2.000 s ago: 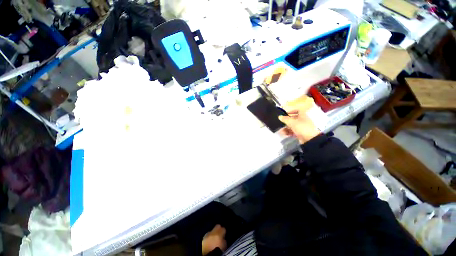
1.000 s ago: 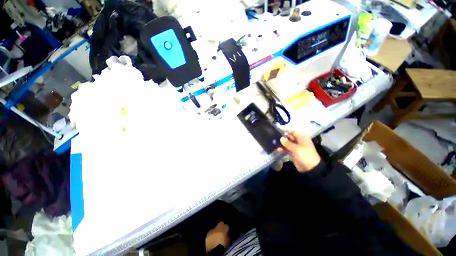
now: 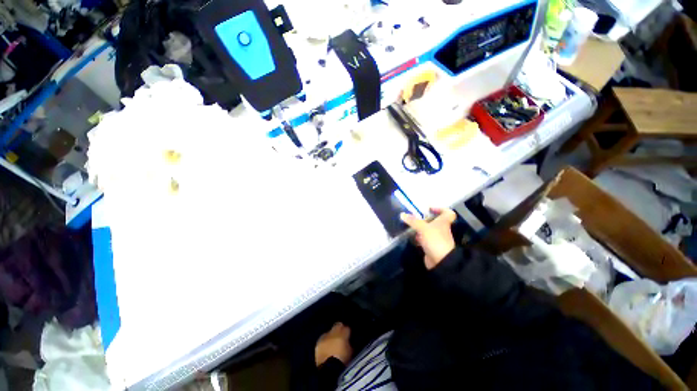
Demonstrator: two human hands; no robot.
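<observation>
The black smartphone lies on the white sewing table near its front edge, with a bright strip on its screen. My right hand is at the phone's lower right corner. One digit touches it and the others are spread, with no grip around it visible. My left hand is low in my lap below the table edge, small and partly hidden by the dark sleeve, so its finger state is unclear. Black-handled scissors lie behind the phone by the machine base.
The sewing machine stands at the back, with a black strap over its arm. A red parts tray is at right. A white fabric heap covers the left. An open cardboard box and wooden stool stand right of the table.
My right hand has moved the phone towards the front edge, and its hold has loosened into a touch. The scissors' handles have come fully into view. The camera view has shifted slightly.
</observation>
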